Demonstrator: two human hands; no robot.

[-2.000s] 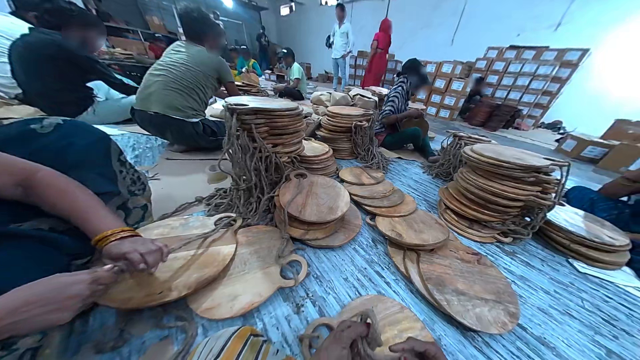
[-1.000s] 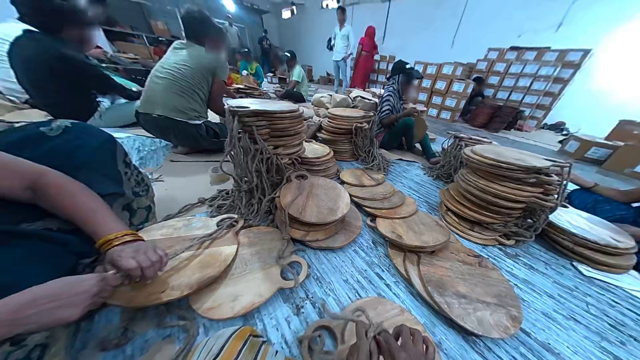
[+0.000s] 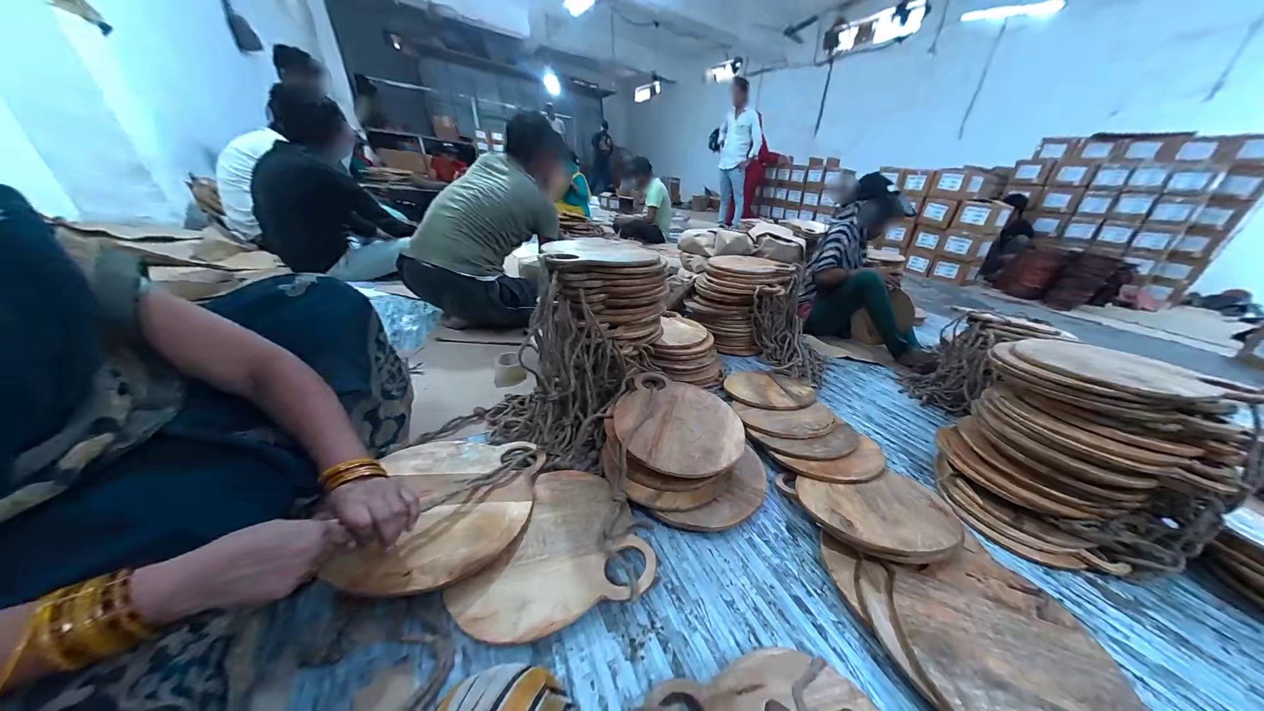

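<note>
At the bottom edge, a round wooden board (image 3: 765,681) is partly cut off, with a piece of cord lying over it. Neither my left hand nor my right hand shows. Left of this board, a bit of striped fabric (image 3: 506,689) reaches into view. Further left, a co-worker's hands (image 3: 370,513) grip a brown cord (image 3: 479,482) that runs to the ring handle of a pale wooden board (image 3: 425,573). Another board with a ring handle (image 3: 538,583) lies beside it. Larger boards (image 3: 1007,632) overlap on the right.
Stacks of round boards (image 3: 607,296) with hanging cords (image 3: 573,385) stand ahead, and a tall stack (image 3: 1106,434) is at right. Smaller boards (image 3: 679,430) lie between them on the blue-streaked floor covering (image 3: 711,592). Several people sit beyond. Cardboard boxes (image 3: 1136,207) line the back wall.
Both my hands, on the board at the bottom edge in the earlier frames, have left the view. The view has shifted slightly up and left. The co-worker still grips the cord.
</note>
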